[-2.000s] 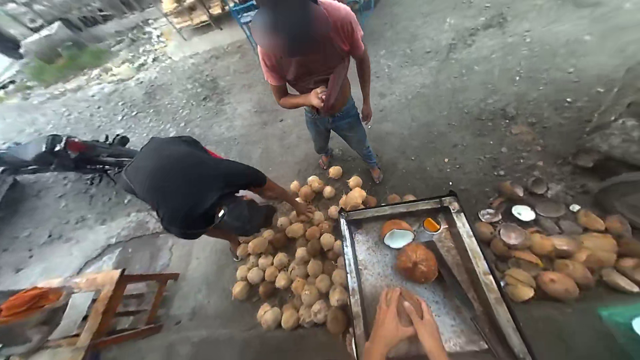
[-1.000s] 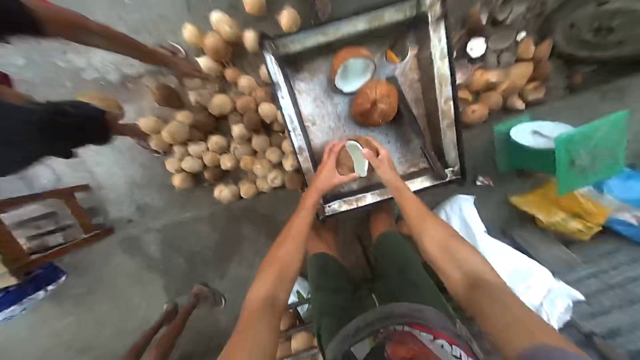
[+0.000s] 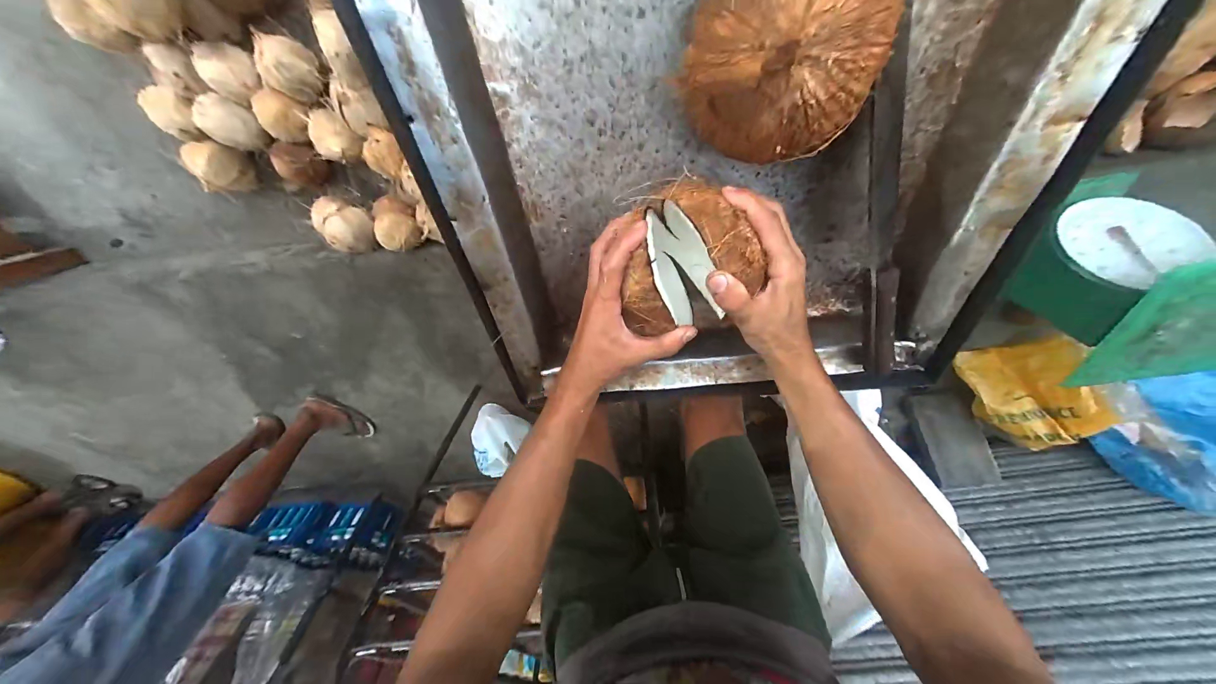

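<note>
Two pieces of a split brown coconut (image 3: 727, 233), with white flesh showing at the gap, are held above the near edge of a worn metal tray (image 3: 560, 123). My left hand (image 3: 613, 299) grips the left piece by its husky shell, thumb at the lower rim. Around the right piece curls my right hand (image 3: 769, 275), its thumb on the edge of the flesh. The cut faces lean towards each other and part at the bottom. A fibrous brown coconut (image 3: 788, 71) lies on the tray just beyond my hands.
Many husked coconuts (image 3: 228, 119) lie on the ground left of the tray. A green container with a white top (image 3: 1130, 242) and a yellow plastic bag (image 3: 1035, 389) are at the right. Another person's legs (image 3: 228, 475) are at the lower left. A dark bar (image 3: 885, 190) lies along the tray's right side.
The view has tilted down and come closer. The coconut between my hands, unsplit as far as the oldest frame shows, now shows two pieces with white flesh.
</note>
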